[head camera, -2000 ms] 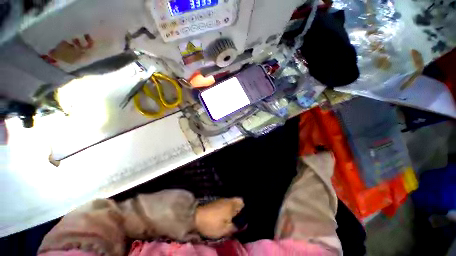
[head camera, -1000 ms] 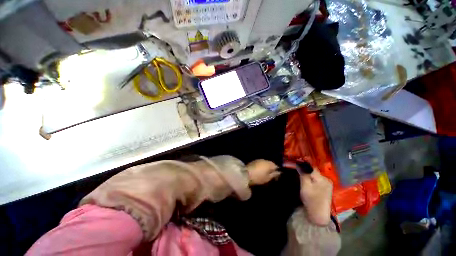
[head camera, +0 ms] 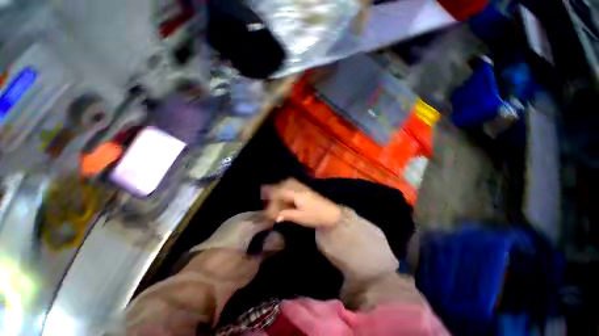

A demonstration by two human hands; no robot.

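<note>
Black fabric work lies over the lap as a large dark heap, its folds hard to make out. My right hand is above it, coming from the right, with bent fingers and the thumb apart; whether it pinches anything is not clear. My left hand is just below and left of it, blurred and partly hidden, with a small black piece at its fingers. The two hands are close together.
The blurred machine table at left bears a lit phone, an orange object and yellow-handled scissors. A black bundle lies at the table's far end. An orange bag with a grey box is beyond the lap. Blue items are at right.
The view has swung right, so the table sits further left. My hands have come closer together over the lap, my right hand now above my left. The picture is more blurred.
</note>
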